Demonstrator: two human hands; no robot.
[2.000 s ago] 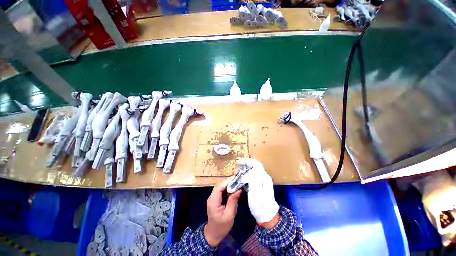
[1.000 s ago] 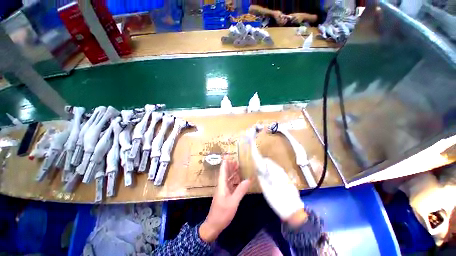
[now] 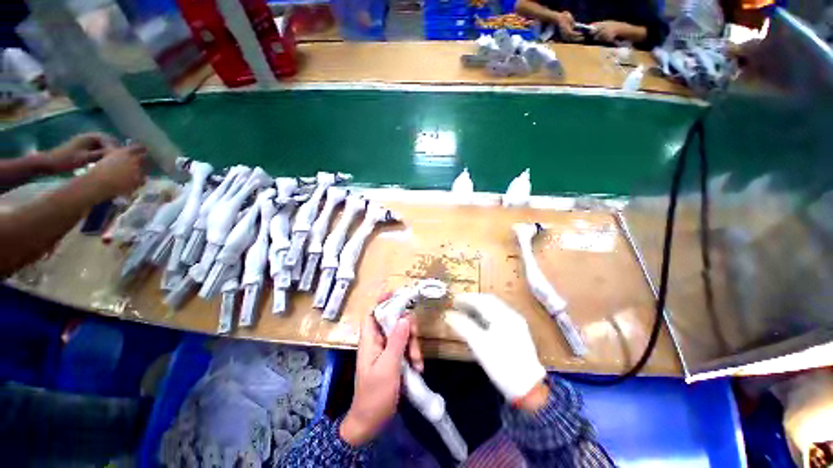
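Note:
My bare left hand point(image 3: 376, 370) is closed around a long grey-white limb piece point(image 3: 422, 398) near its top end. The piece's narrow end points down to the right, past the bench edge. My right hand point(image 3: 493, 343) in a white knit glove is beside the piece's top end, fingers over the bench; whether it pinches anything is unclear. A small white oval ring point(image 3: 431, 290) is on the speckled brown pad point(image 3: 466, 271), just beyond the piece's top end. Another limb piece point(image 3: 544, 288) lies alone at the right.
Many limb pieces point(image 3: 260, 242) are piled left. Another person's hands point(image 3: 114, 164) are at the far left. Two white nozzle bottles point(image 3: 518, 188) stand by the green belt point(image 3: 320, 137). A black cable point(image 3: 671, 247) and metal-sided box are right. Blue bins point(image 3: 671, 416) are below.
My left hand, open and empty a second ago, now holds a limb piece. My right hand has drawn back from the right side. Another person's hands have appeared at far left.

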